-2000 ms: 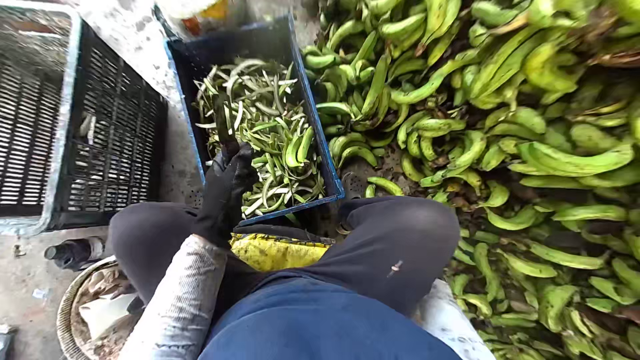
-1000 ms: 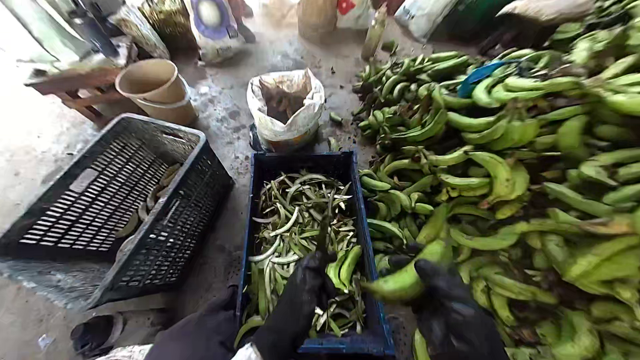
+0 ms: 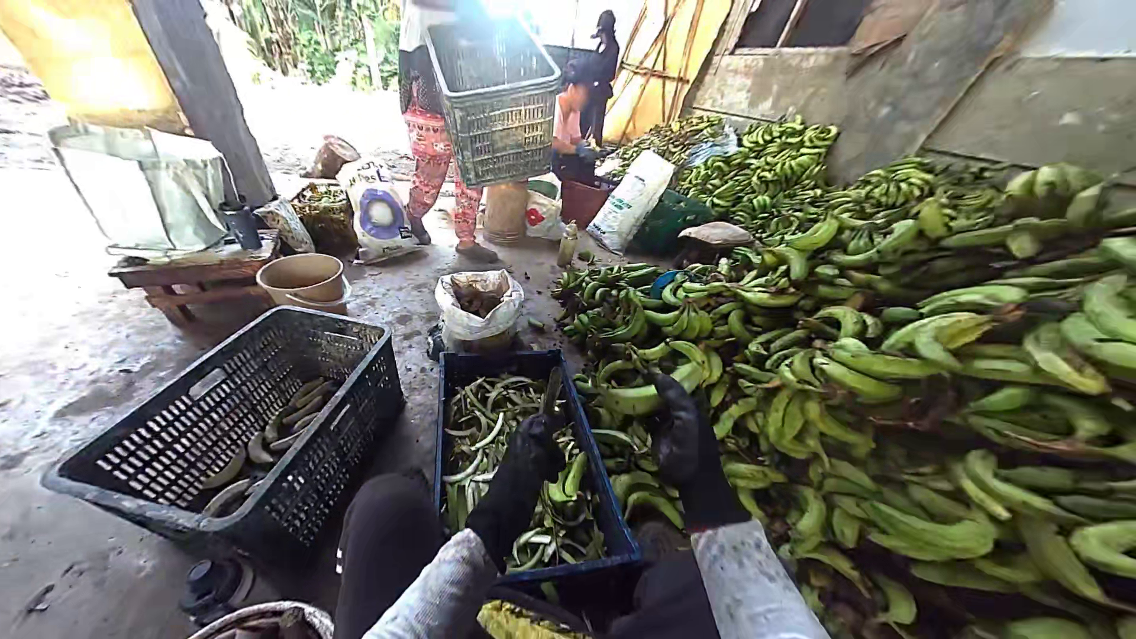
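My left hand (image 3: 531,457), in a black glove, is shut on a knife (image 3: 552,390), its blade pointing up and away over a blue crate (image 3: 623,541). Strips of green plantain peel (image 3: 484,430) and a few green pieces lie in that crate. My right hand (image 3: 682,435), also gloved in black, is at the near left edge of a large heap of green plantains (image 3: 843,373). Its fingers are beside a green plantain (image 3: 632,401); whether they grip it cannot be told. Peeled-looking plantains (image 3: 288,417) lie in a black slatted crate (image 3: 355,390) to the left.
A white sack (image 3: 479,328) stands beyond the blue crate, with a beige bucket (image 3: 303,280) to its left. Farther off, a person (image 3: 430,160) carries a plastic crate (image 3: 497,133). Another person (image 3: 570,124) is near more plantains. A dark bottle-like object (image 3: 213,586) stands at lower left.
The view has tilted up strongly. One second ago my right hand held a green plantain at the blue crate's right edge; now it is beside the heap. The knife stays in my left hand.
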